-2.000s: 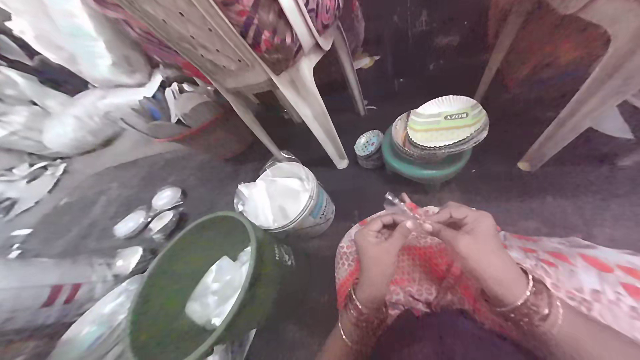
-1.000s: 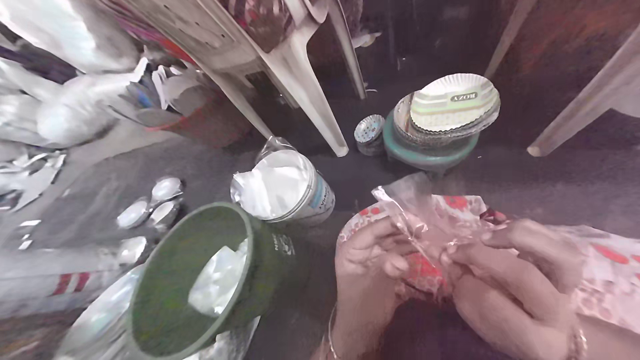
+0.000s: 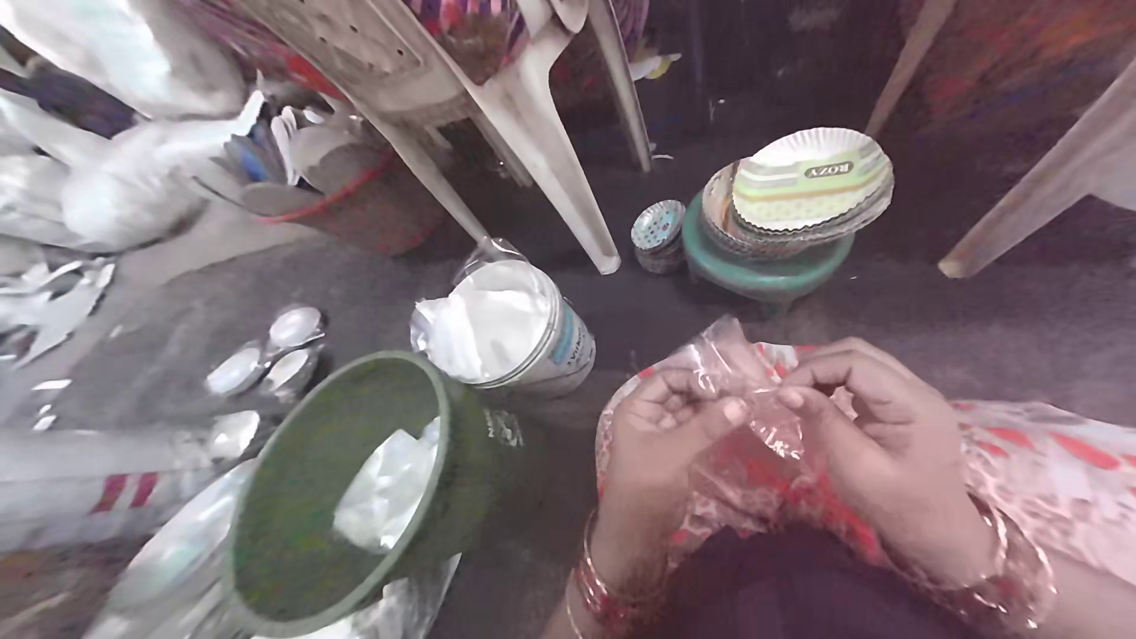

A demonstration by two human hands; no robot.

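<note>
My left hand (image 3: 661,435) and my right hand (image 3: 874,435) pinch a clear plastic bag (image 3: 728,355) between them, above my lap in red and white patterned cloth (image 3: 1029,444). The film is crumpled and shiny; nothing is plainly visible inside it. Beyond my hands, a stack of oval pleated paper plates (image 3: 812,182) rests on a small green plastic stool (image 3: 768,275). A short stack of patterned round paper bowls (image 3: 658,229) stands on the floor just left of the stool. To the left of my hands is a white bucket (image 3: 568,355) holding white sheets or bags.
A large green tub (image 3: 457,461) with white plastic inside stands at lower left. Plastic chair legs (image 3: 550,151) rise at the top centre, and another (image 3: 1021,204) at the right. Wrapped bowls (image 3: 295,327) lie on the floor near a red basket (image 3: 373,209) and white sacks (image 3: 133,191).
Two seconds ago my fingers were close together on a small clear and red piece; now the clear film is spread wider between them. The stacks, bucket and tub have stayed in place.
</note>
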